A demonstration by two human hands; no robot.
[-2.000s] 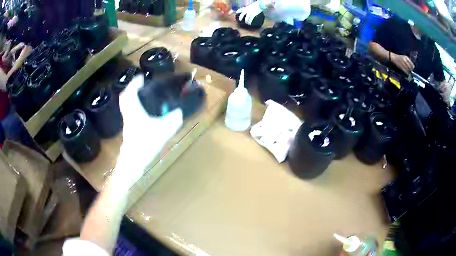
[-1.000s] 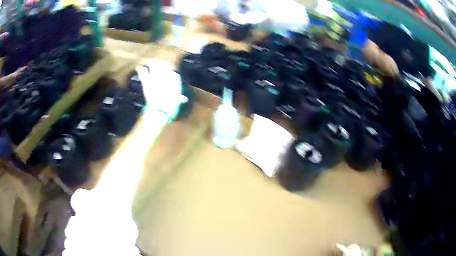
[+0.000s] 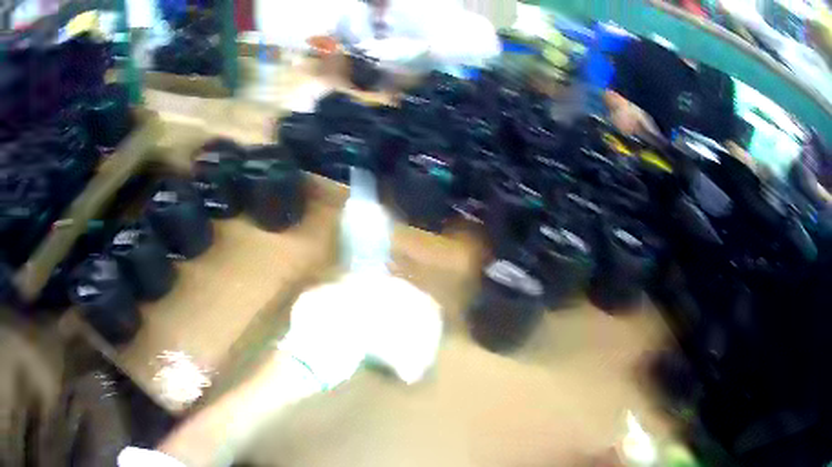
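My left hand (image 3: 321, 333), in a white glove and blurred, reaches in from the lower left over the cardboard (image 3: 474, 410). It is closed on a crumpled white cloth (image 3: 406, 328); glove and cloth blur together. The translucent squeeze bottle (image 3: 365, 223) stands upright just beyond the hand. A black barrel housing (image 3: 506, 306) stands to the right of the cloth. The pale tip of another bottle (image 3: 637, 440) shows at the lower right edge, its body cut off. My right hand is not in view.
A cardboard tray (image 3: 242, 274) at left holds a row of black housings (image 3: 187, 219). Many more housings crowd the back and right. A dark heap of parts (image 3: 748, 365) lies at far right. Other people's blurred arms (image 3: 629, 119) show at the back.
My left hand let go of the housing, which now stands in the tray, and came back toward me. The cloth has left its place beside the bottle and is in the hand. The view has shifted.
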